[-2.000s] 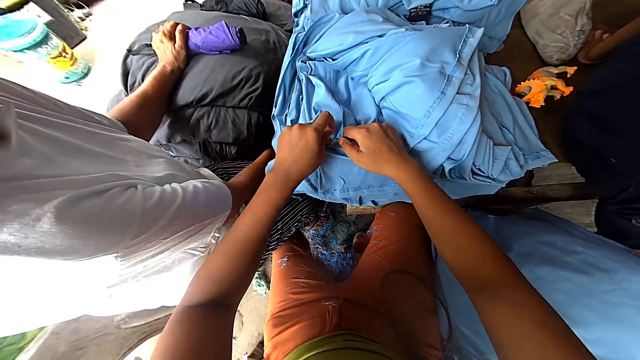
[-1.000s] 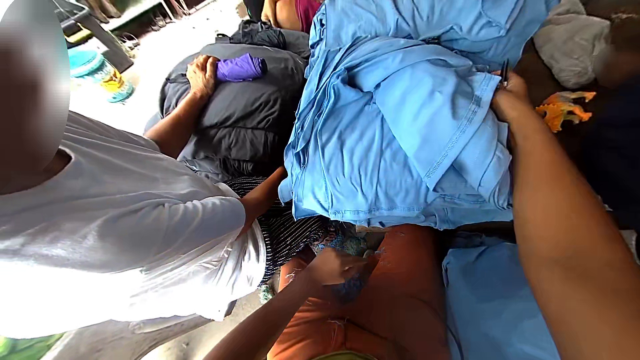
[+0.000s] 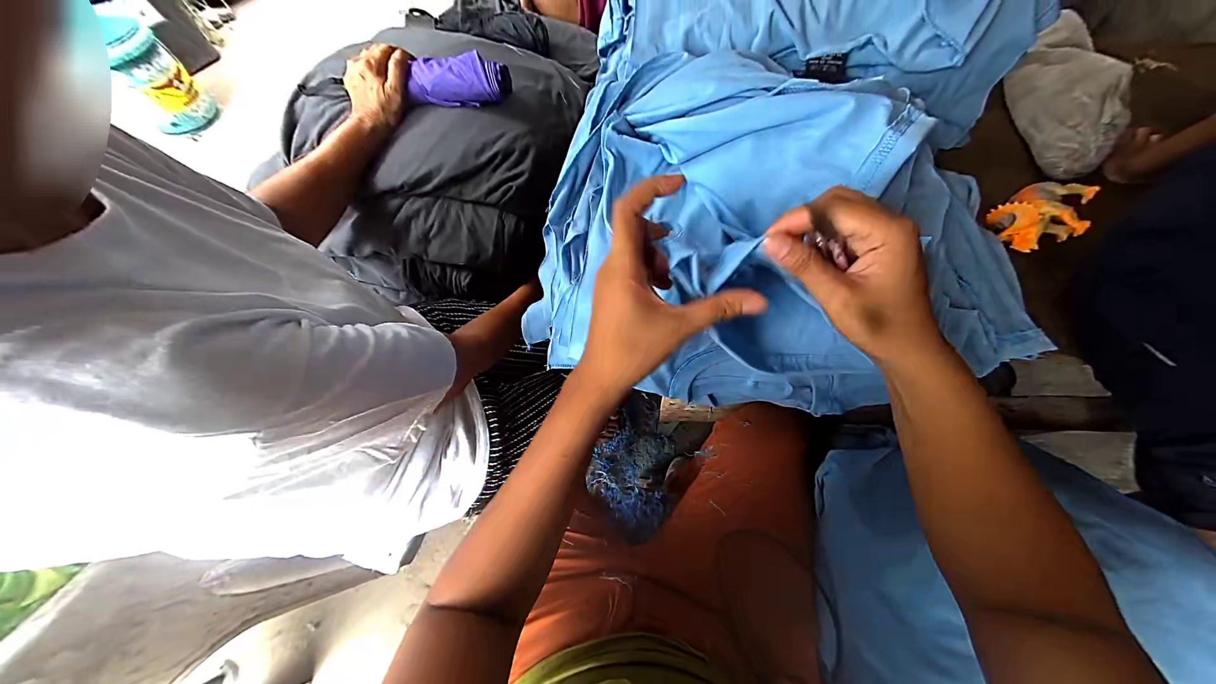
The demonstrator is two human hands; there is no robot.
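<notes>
A stack of light blue garments (image 3: 779, 142) lies in front of my knees, with a dark neck label (image 3: 825, 66) near its top. My left hand (image 3: 646, 275) is held over the stack, thumb and fingers spread, with nothing gripped. To its right, my right hand (image 3: 855, 266) pinches a fold of the blue cloth between thumb and forefinger. A small dark metal tool, perhaps thread snips, shows partly inside its curled fingers; its exact kind is hidden. Blue thread scraps (image 3: 632, 475) lie in a heap between my legs.
At the left sits a person in a white shirt (image 3: 237, 351), one hand on a black bundle (image 3: 456, 161) beside a purple cloth roll (image 3: 459, 80). A plastic tub (image 3: 157, 76) stands beyond. An orange toy (image 3: 1040, 217) and a pale sack (image 3: 1069, 100) lie right; blue cloth (image 3: 883, 560) lies beside my leg.
My left hand has moved up from over my lap to above the garments. My right hand has come from the stack's right edge toward its middle and now pinches cloth.
</notes>
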